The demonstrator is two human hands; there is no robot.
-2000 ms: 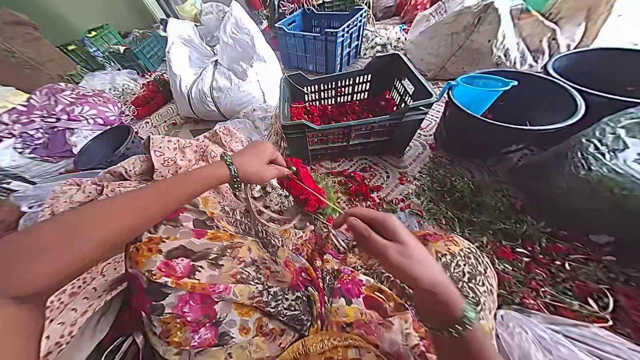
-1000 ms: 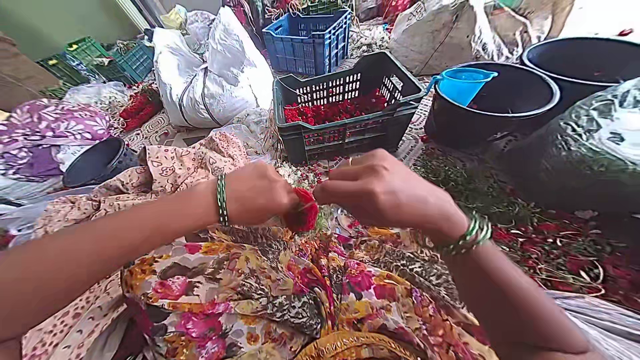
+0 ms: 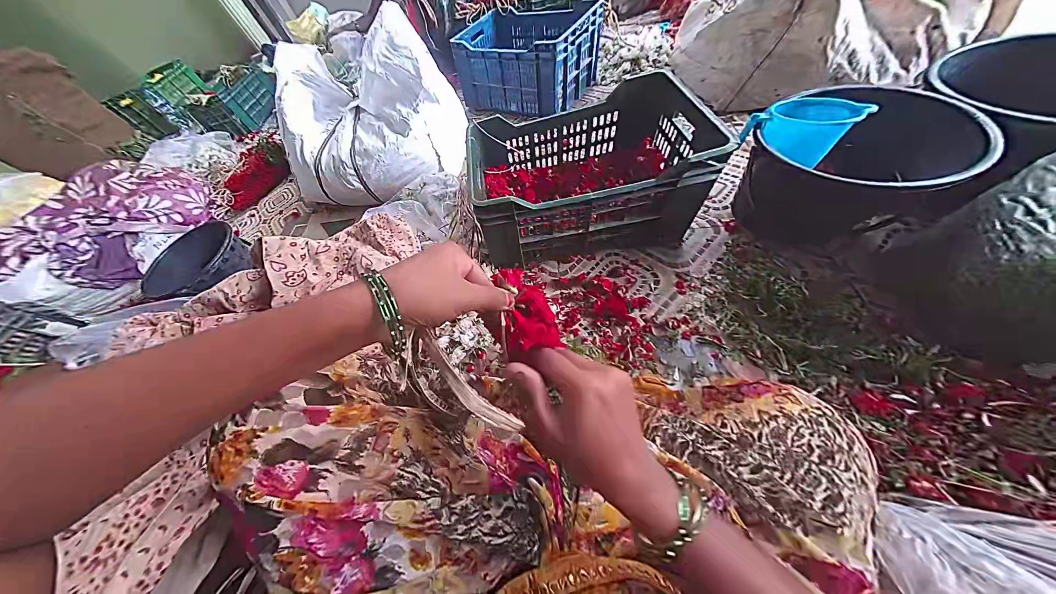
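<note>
Between my hands is a bunch of red flowers [image 3: 532, 320]. My left hand [image 3: 445, 286] comes from the left, its thumb and fingertips pinched on the bunch's left edge. Below and to the right, my right hand [image 3: 586, 404] touches the lower side of the bunch, its index finger partly hidden by the petals; whether it grips is unclear. A pale flat fibre strip [image 3: 466, 392] curves beneath my left hand towards the right one. Small white flowers [image 3: 466, 337] show just behind the strip, above the floral cloth on my lap [image 3: 371, 487].
A black plastic crate [image 3: 594, 216] with red flowers [image 3: 577, 175] stands ahead. Loose red petals [image 3: 606, 305] and green stems [image 3: 792, 322] litter the floor. Black tubs, one with a blue mug [image 3: 808, 128], stand right; a blue crate [image 3: 528, 74], white sack [image 3: 371, 107] and small dark tub [image 3: 194, 260] lie beyond.
My hands were close together around the red flowers one second ago. My right hand is now lower, beneath the bunch, and more of the red flowers shows.
</note>
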